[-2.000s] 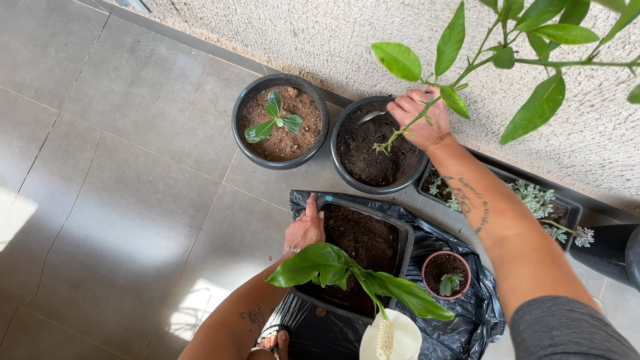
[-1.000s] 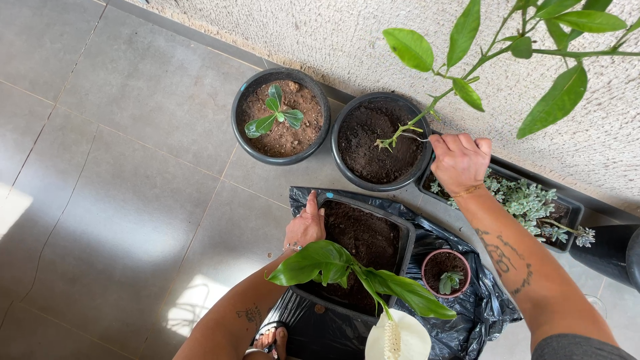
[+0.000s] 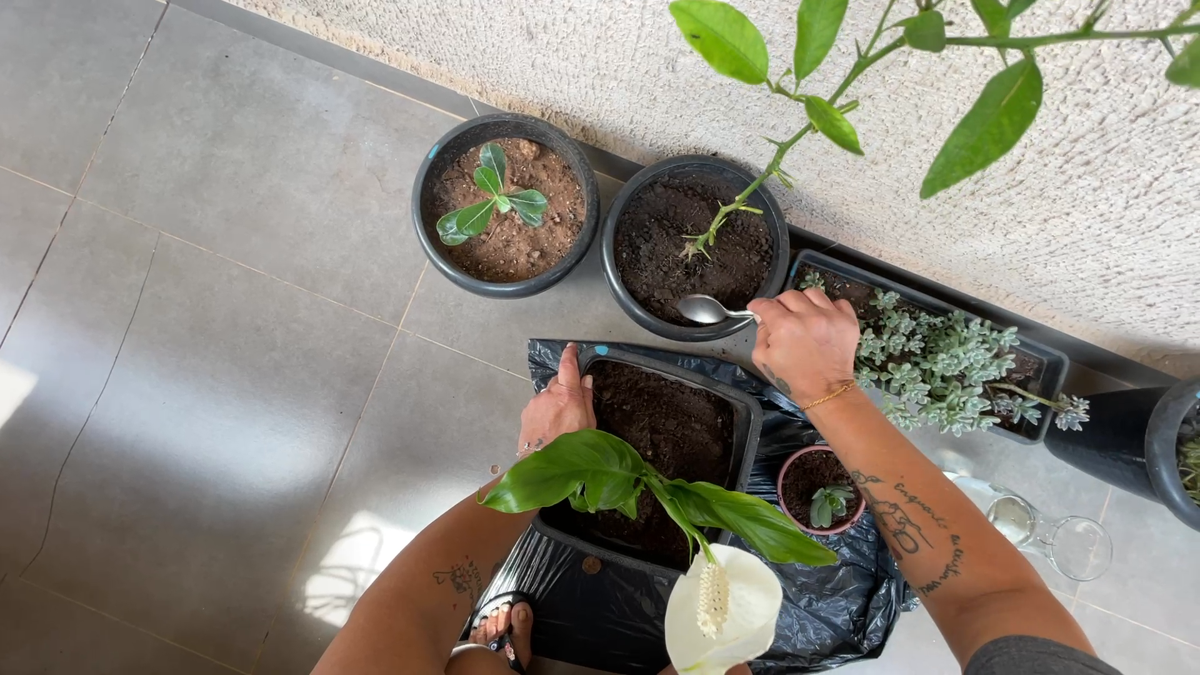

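My right hand [image 3: 808,342] holds a metal spoon [image 3: 705,309] by its handle; the bowl lies over the near inner edge of a round dark pot [image 3: 614,272] of soil. A thorny green stem [image 3: 750,192] rises from that soil. My left hand [image 3: 560,412] rests at the left rim of a rectangular black planter [image 3: 745,450] filled with dark soil, the index finger stretched along it. In front of the planter a peace lily [image 3: 581,469] with broad leaves and a white bloom [image 3: 722,605] partly covers the soil. The planter sits on a black plastic bag [image 3: 825,600].
A round pot with a small green plant [image 3: 492,202] stands to the left by the textured wall [image 3: 581,56]. At right are a long planter of grey-green succulents [image 3: 937,366], a small pink pot [image 3: 783,483], a glass vessel [image 3: 1027,525] and a tall dark pot [image 3: 1111,445].
My right hand has come from over the round pot's far side to its near right edge, with the spoon now low by the near rim. My left hand stays at the planter.
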